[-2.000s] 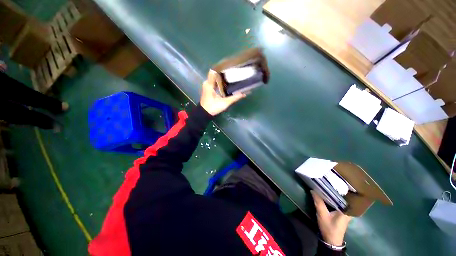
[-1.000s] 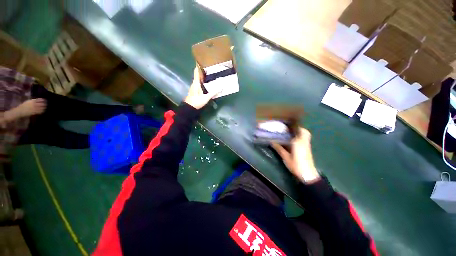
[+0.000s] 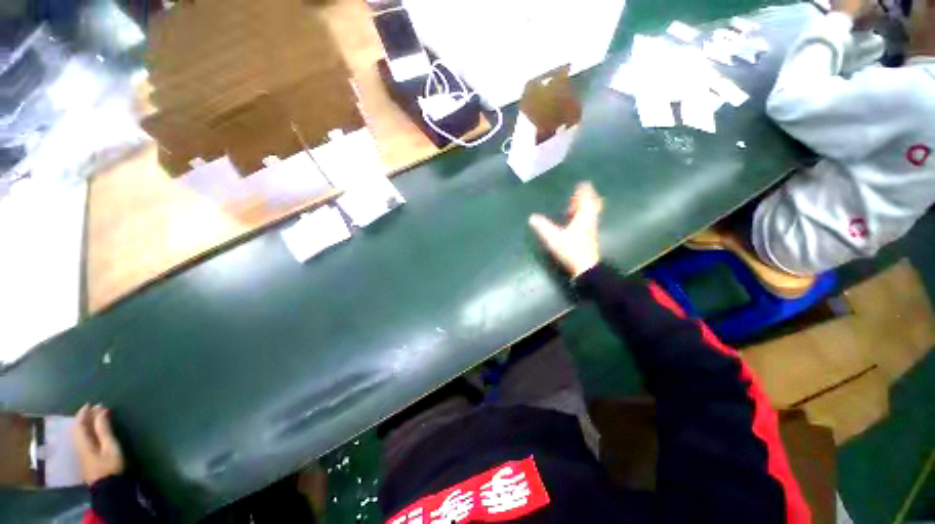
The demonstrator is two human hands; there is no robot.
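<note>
My right hand (image 3: 572,233) is over the bench, empty, its thumb and fingers apart. Just beyond it a small white carton (image 3: 541,151) stands on the bench with its brown flap up. My left hand (image 3: 97,445) is at the lower left, beside another small carton (image 3: 62,450) with a brown and white interior; whether it grips this carton is unclear. Two short stacks of white leaflets, one (image 3: 316,234) beside the other (image 3: 370,201), lie at the bench's far edge.
Rows of open cartons (image 3: 241,184) stand on a tan board (image 3: 133,241) beyond the bench (image 3: 410,276). A dark device with a white cable (image 3: 436,102) lies there. Loose white slips (image 3: 682,82) are at the far right, near a seated person in a grey sleeve (image 3: 820,92).
The view has swung right. My right hand, which held a carton, is now empty. My left hand is now low at the left; the co-worker and loose slips have come into view.
</note>
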